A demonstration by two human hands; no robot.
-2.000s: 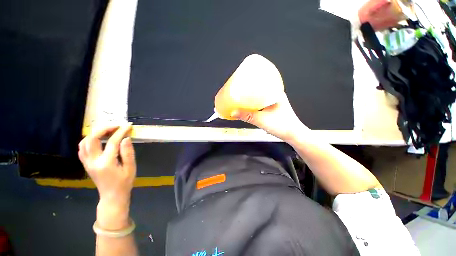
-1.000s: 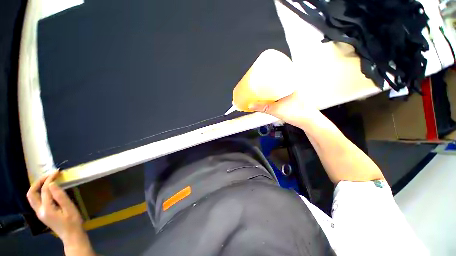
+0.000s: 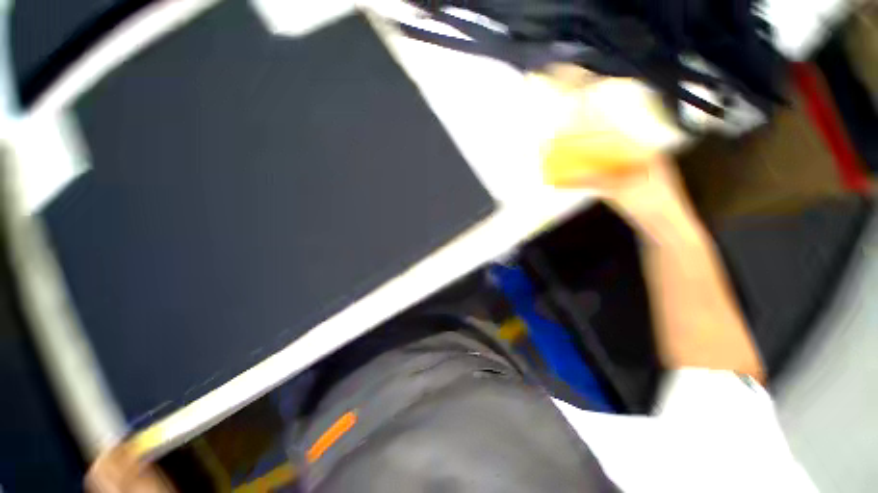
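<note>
A black cut panel (image 3: 270,202) lies flat on the white table, its near edge along the table's near edge. My right hand (image 3: 631,173) holds the orange-yellow glue bottle (image 3: 587,154) at the table's right side, beyond the panel's near right corner; the nozzle cannot be made out. A faint broken line runs along the panel's near edge. My left hand (image 3: 125,470) is at the table's near left corner, blurred and cut off by the lower edge; its fingers are hard to tell apart. The frame is blurred.
A heap of black strips (image 3: 616,34) lies at the back right of the white table (image 3: 462,116). Black material (image 3: 58,38) is at the far left. Below the table on the right are a brown carton (image 3: 770,168) and a red upright (image 3: 830,130).
My right hand has moved the glue bottle rightward off the panel's near edge. The view has turned and shifted right, and my left hand now sits lower at the picture's edge.
</note>
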